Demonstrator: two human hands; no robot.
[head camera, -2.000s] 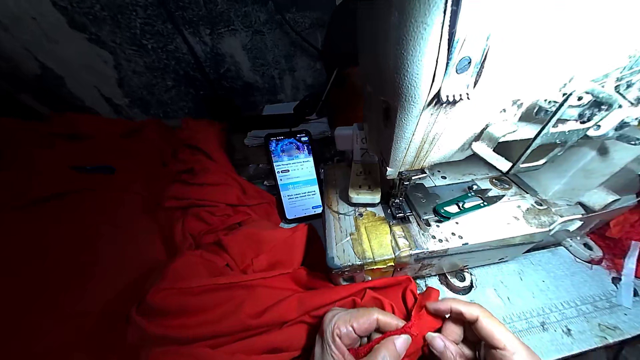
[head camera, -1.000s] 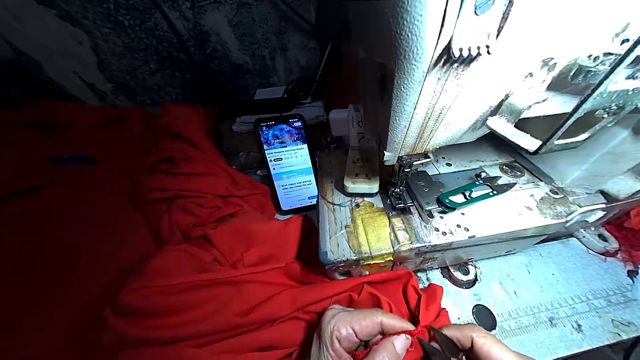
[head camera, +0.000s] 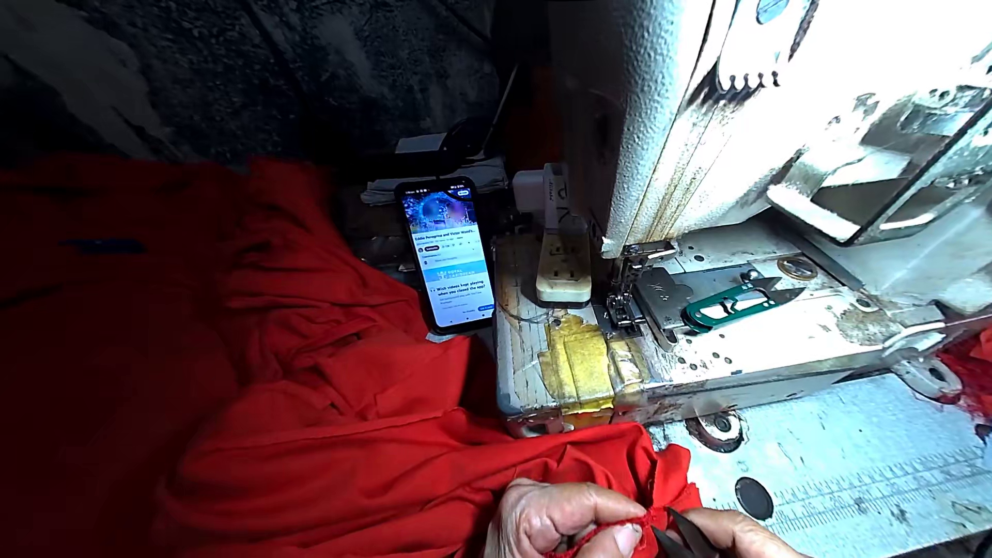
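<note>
Red fabric (head camera: 333, 465) spreads across the left and runs to both hands at the bottom edge. My left hand (head camera: 570, 519) pinches a gathered edge of it between thumb and fingers. At that edge my right hand (head camera: 736, 535) holds a small dark-bladed cutting tool (head camera: 686, 535), its two pointed blades apart against the cloth; its handle is out of view. Above the hands stands a sewing machine (head camera: 659, 116), with its presser foot (head camera: 624, 306) over the bed. Green-handled thread snips (head camera: 736, 304) lie on the bed to the right of the foot.
A lit smartphone (head camera: 449, 263) leans left of the machine bed. A power strip (head camera: 564, 267) rests on the bed's left end, near yellow tape (head camera: 577, 364). The table (head camera: 868, 465) bears a printed ruler scale. More red material (head camera: 969, 372) sits at the right edge.
Two seconds ago my right hand had its fingers on the cloth with no blades visible; the dark blades show from one second ago on. My left hand keeps its pinch on the cloth.
</note>
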